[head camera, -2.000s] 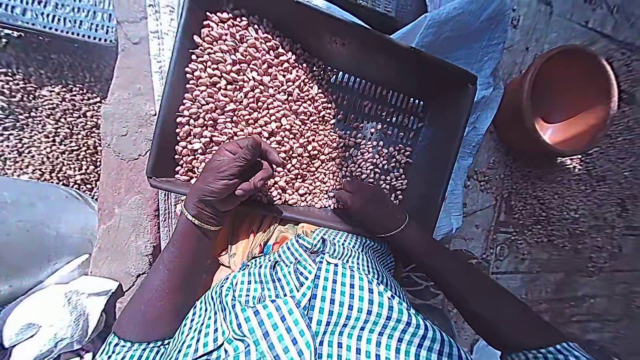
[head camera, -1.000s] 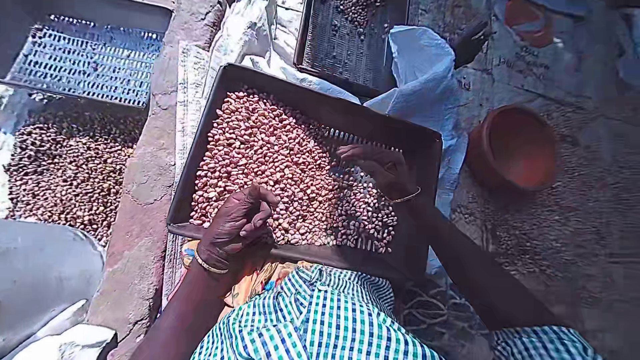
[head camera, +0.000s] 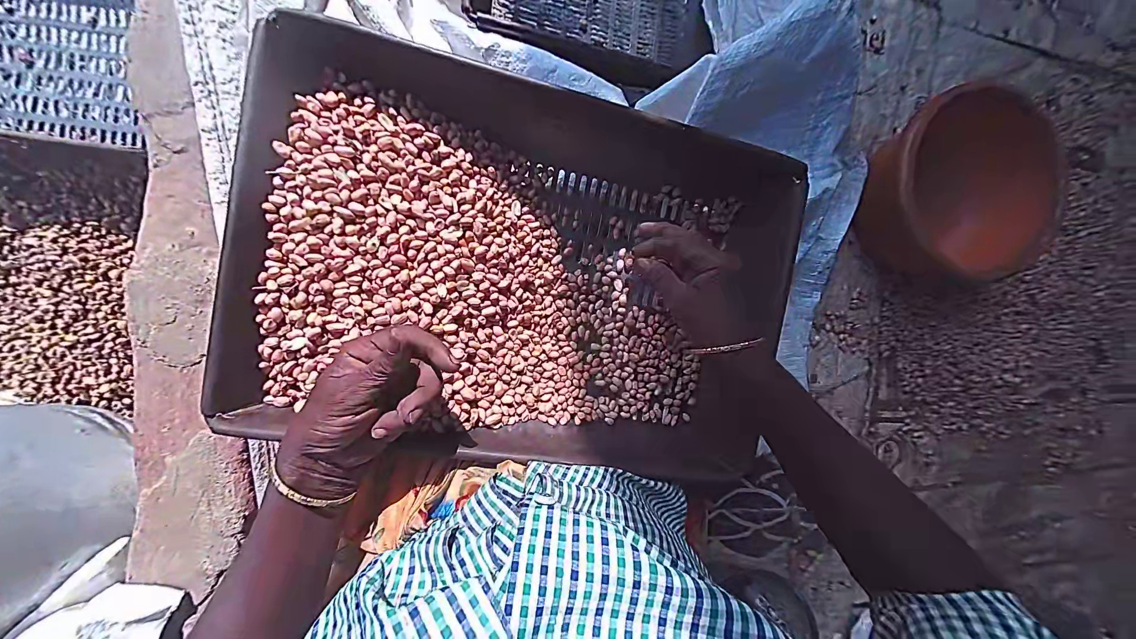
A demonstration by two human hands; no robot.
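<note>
A dark rectangular slotted tray lies tilted in front of my body, its near edge by my lap. Shelled peanuts cover its left and middle; fewer lie over the slots at the right. My left hand is over the near rim, fingers curled; whether a nut is between them cannot be told. My right hand is over the right part, fingers bent and partly apart beside the nuts, in shadow. Each wrist wears a thin bangle.
An orange-brown round tub stands at the right by nuts scattered on the ground. A white woven sack lies behind the tray. Another slotted tray is at the top. At the left are more nuts and a grey metal vessel.
My right hand has moved from the near rim, where it was two seconds ago, to over the tray's right part. My left hand stays near the front rim. The view has shifted.
</note>
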